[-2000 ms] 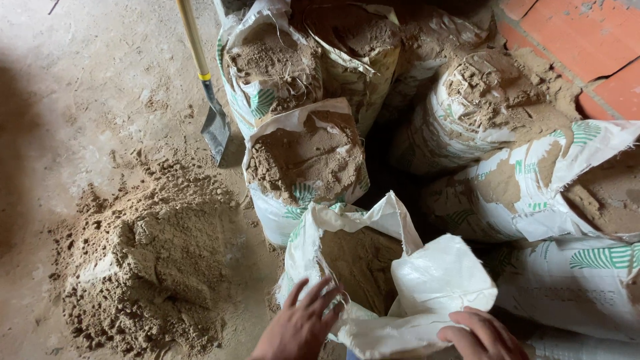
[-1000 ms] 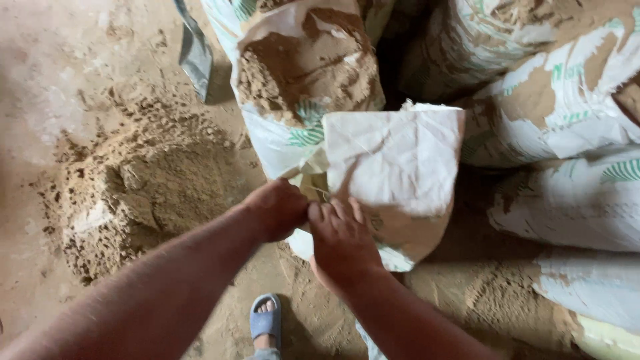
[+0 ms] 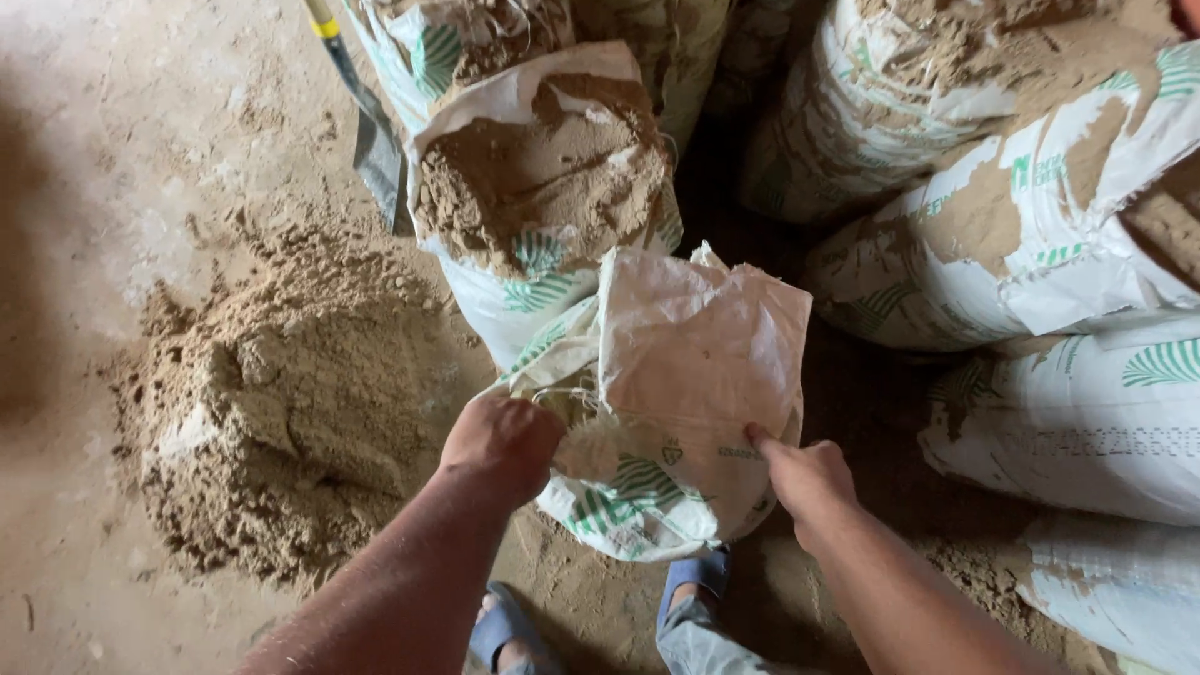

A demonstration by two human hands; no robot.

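Observation:
A white woven plastic sack with green print (image 3: 703, 352) stands before me, its top flap folded over so that its mouth is covered. My left hand (image 3: 506, 448) is closed on the gathered edge at the sack's left side, beside some loose white threads. At the right side my right hand (image 3: 808, 476) touches the sack, thumb side against it; whether its fingers grip the cloth cannot be told. Just beyond stands an open sack (image 3: 506, 319) full of brown sandy material (image 3: 553, 178).
A heap of the same loose material (image 3: 291, 403) lies on the floor at left. A shovel (image 3: 380, 155) rests behind it. More filled sacks (image 3: 1069, 422) lean at right. My sandalled feet (image 3: 694, 572) are close below the sack.
The sack's mouth, open two seconds ago, is now covered by its flap. Since one second ago my right hand has moved away from my left hand to the sack's right side.

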